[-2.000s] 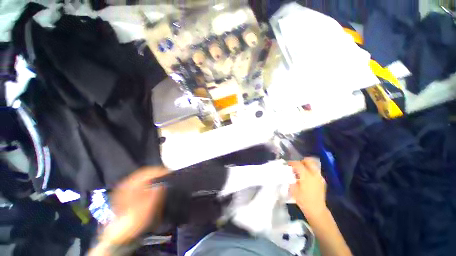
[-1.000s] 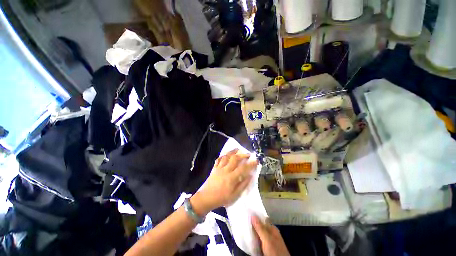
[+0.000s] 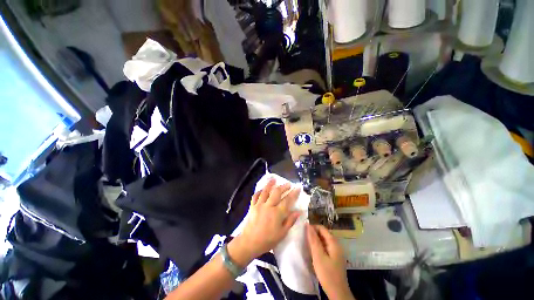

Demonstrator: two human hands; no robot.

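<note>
A white fabric panel (image 3: 291,254) lies at the left end of the cream overlock machine (image 3: 351,140), its upper edge beside the presser foot and needle area (image 3: 313,179). My left hand (image 3: 270,215) lies flat on the panel with fingers spread, just left of the needle area. My right hand (image 3: 327,258) pinches the panel's right edge nearer to me. A black garment piece (image 3: 175,211) spreads left of the panel. A dark band crosses white cloth below my left wrist. Tangled threads partly hide the needle area.
White cut panels (image 3: 480,170) lie right of the machine. White thread cones (image 3: 349,20) stand above it. Black cloth is heaped at left near a bright window (image 3: 29,129). A grey lint tuft (image 3: 417,275) hangs at the table (image 3: 380,255) edge. A person's dark form may be at top centre; unclear.
The view has turned from lap and table to the machine and heap. My left hand moved onto the white panel by the needle. In the last second, my right hand moved up along its edge.
</note>
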